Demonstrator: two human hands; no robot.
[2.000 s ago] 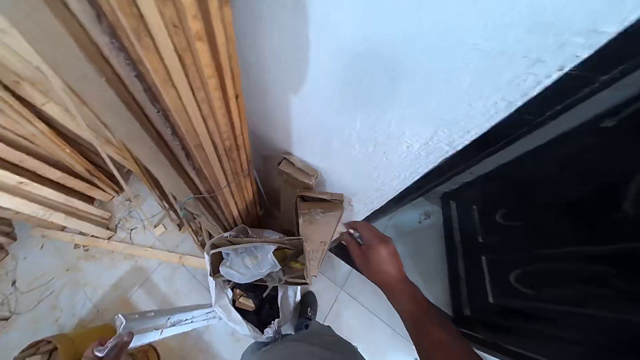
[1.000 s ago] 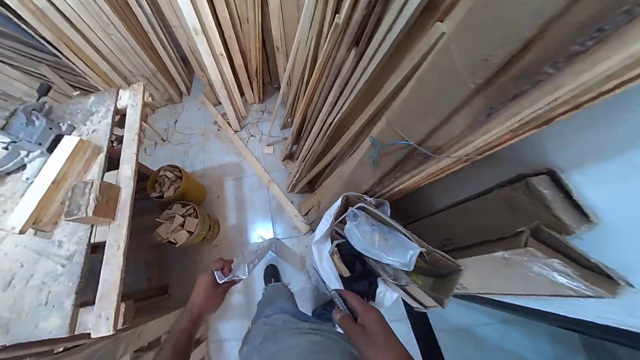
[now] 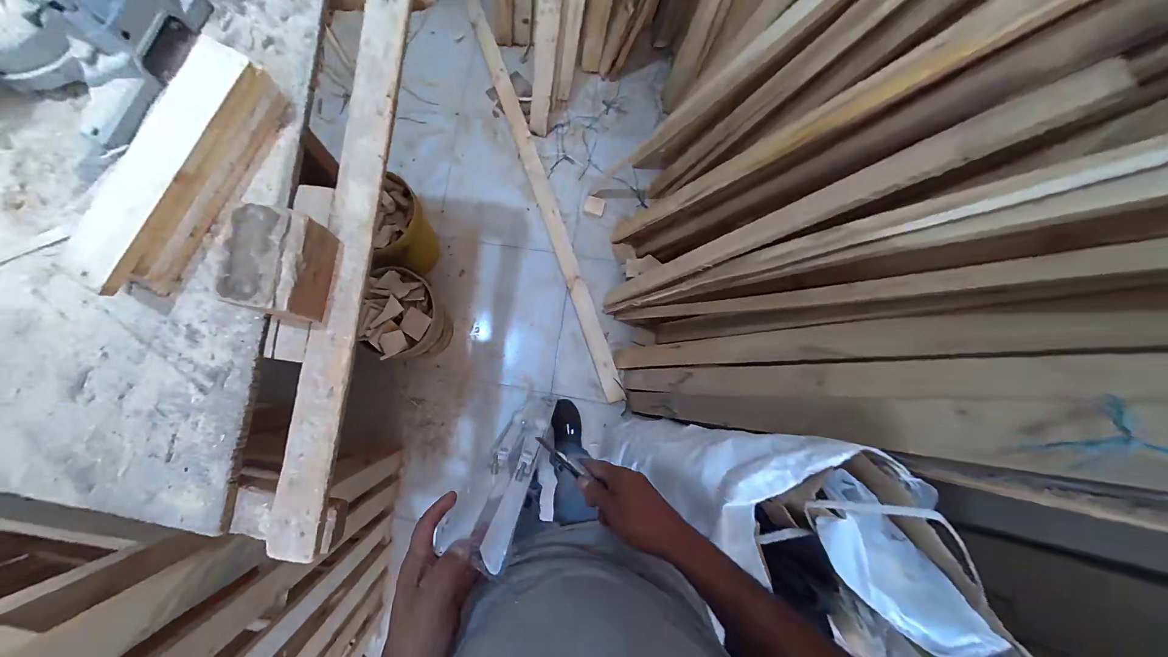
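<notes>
My left hand is at the lower middle, its thumb and fingers around the near end of a clear plastic package with small metal-looking parts inside. To the right, my right hand grips a thin dark tool, whose tip points up and left toward the package; its exact kind cannot be told. A dark shoe shows just beyond the tool. Beside my right forearm stands a white sack holding cardboard, dark material and a clear plastic bag.
Long wooden boards lean on the right. On the left is a dusty workbench with wood blocks and a grey machine. Two yellow buckets of offcuts stand beside it. A wooden strip lies across the tiled floor.
The view has swung left, from the wall and black door to the bench and floor. My right hand, earlier by the cardboard boxes, has come over near the package in my left hand.
</notes>
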